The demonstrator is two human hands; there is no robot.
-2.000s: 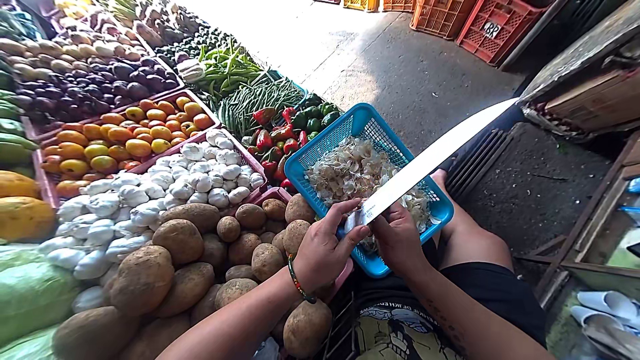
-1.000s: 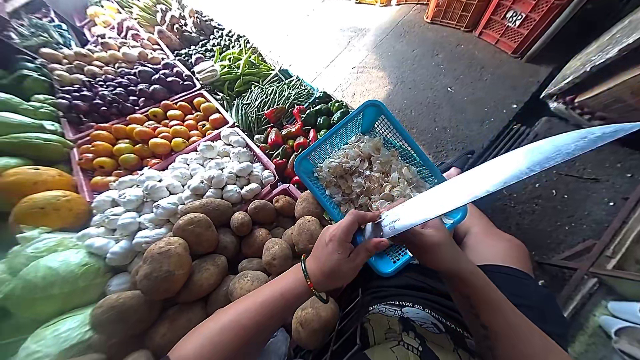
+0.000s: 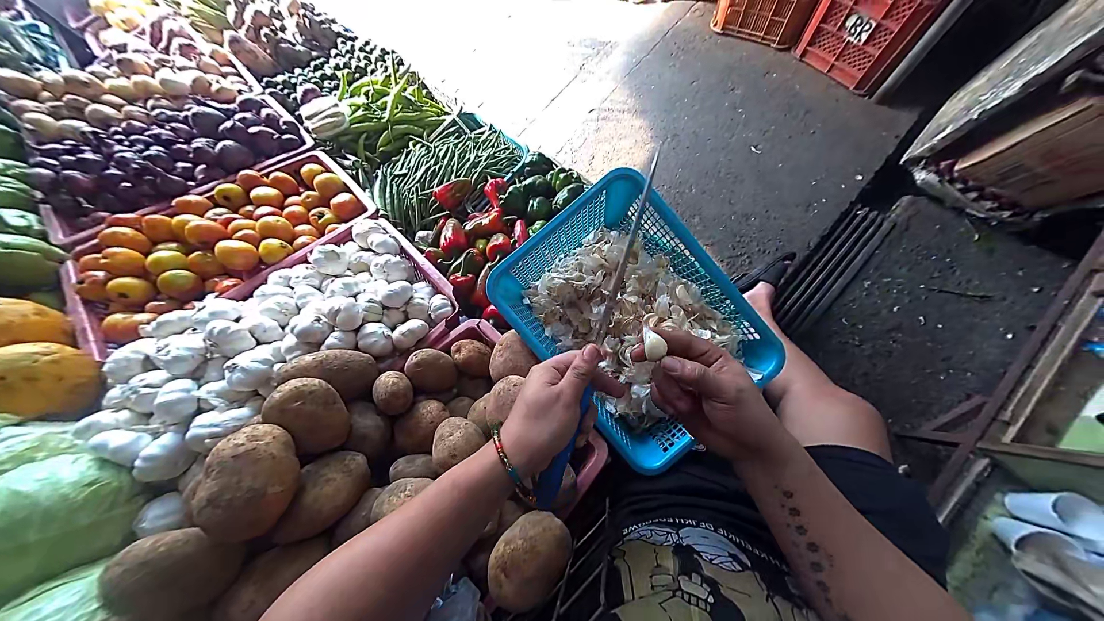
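Observation:
My left hand [image 3: 552, 410], with a beaded bracelet at the wrist, grips the blue handle of a long knife [image 3: 630, 246]. The blade is seen nearly edge-on and points up and away over a blue plastic basket [image 3: 623, 191]. Between the thumb and fingers of my right hand [image 3: 711, 388] is a pale, peeled-looking garlic clove [image 3: 655, 345]. The basket rests at my lap and holds a heap of papery garlic skins [image 3: 573, 285]; whether cloves lie among them I cannot tell. Both hands are over its near side, a short way apart.
Potatoes [image 3: 306, 414], garlic bulbs [image 3: 250, 366] and tomatoes [image 3: 205, 235] fill crates on the left. Red peppers [image 3: 487, 222] and green beans [image 3: 440, 177] sit beyond. Cabbages [image 3: 65, 509] are at the lower left. An orange-red crate [image 3: 862, 43] stands on the floor at the top right.
The knife blade has swung from pointing right, broad side showing, to pointing away, nearly edge-on. My right hand has come away from the blade, and a clove now shows in its fingers.

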